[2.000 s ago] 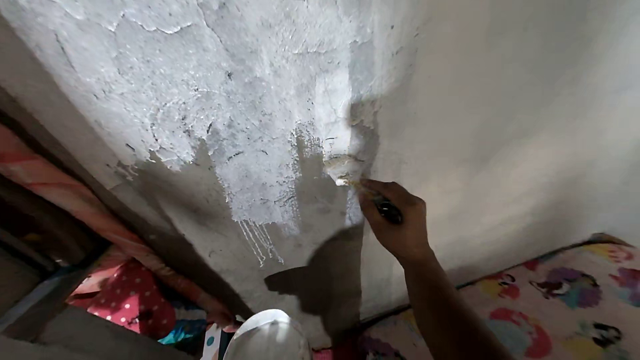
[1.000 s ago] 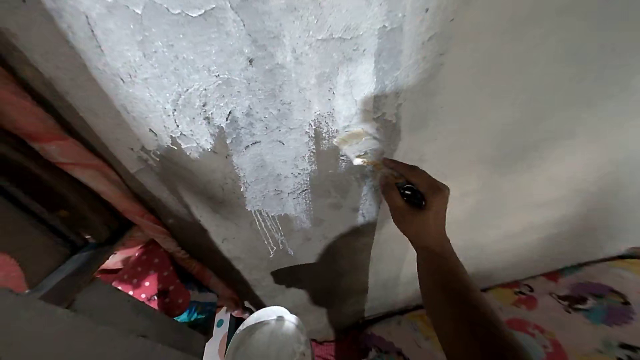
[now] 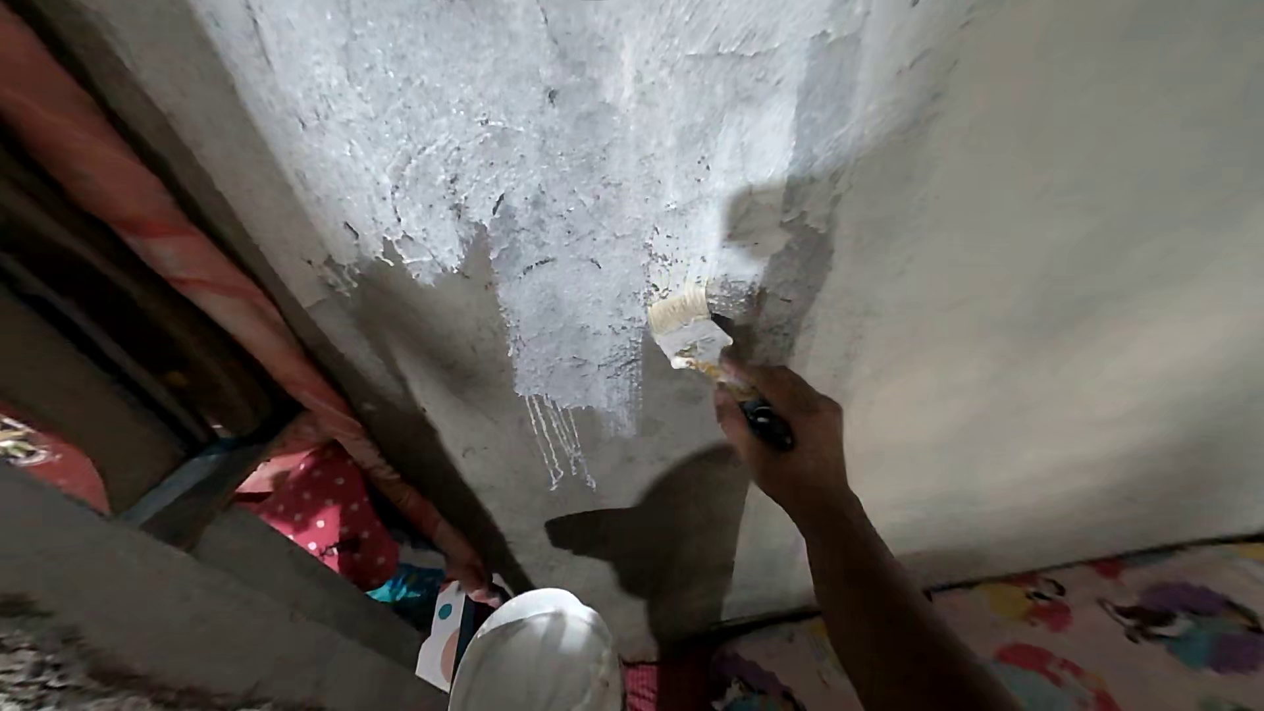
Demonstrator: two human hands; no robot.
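My right hand (image 3: 795,434) grips the handle of a paintbrush (image 3: 696,336), whose pale bristles touch the wall at the lower edge of the white paint. The black end of the handle shows between my fingers. Wet-looking white paint (image 3: 573,237) covers the upper middle of the grey wall (image 3: 1066,296), with thin drips running down below its lower left part. A white rounded container or lid (image 3: 538,652) is at the bottom, below the brush; what it holds cannot be made out. My left hand is out of view.
A mattress or cloth with a colourful print (image 3: 1116,632) lies along the wall's foot at lower right. On the left are a salmon-coloured fabric edge (image 3: 197,257), a grey ledge (image 3: 227,592), pink polka-dot cloth (image 3: 331,518) and a small box (image 3: 442,632). Shadows fall on the wall.
The brush in my right hand has moved left over the wall, toward the painted strip above the drips. White paint now shows where the brush was. The view has shifted somewhat.
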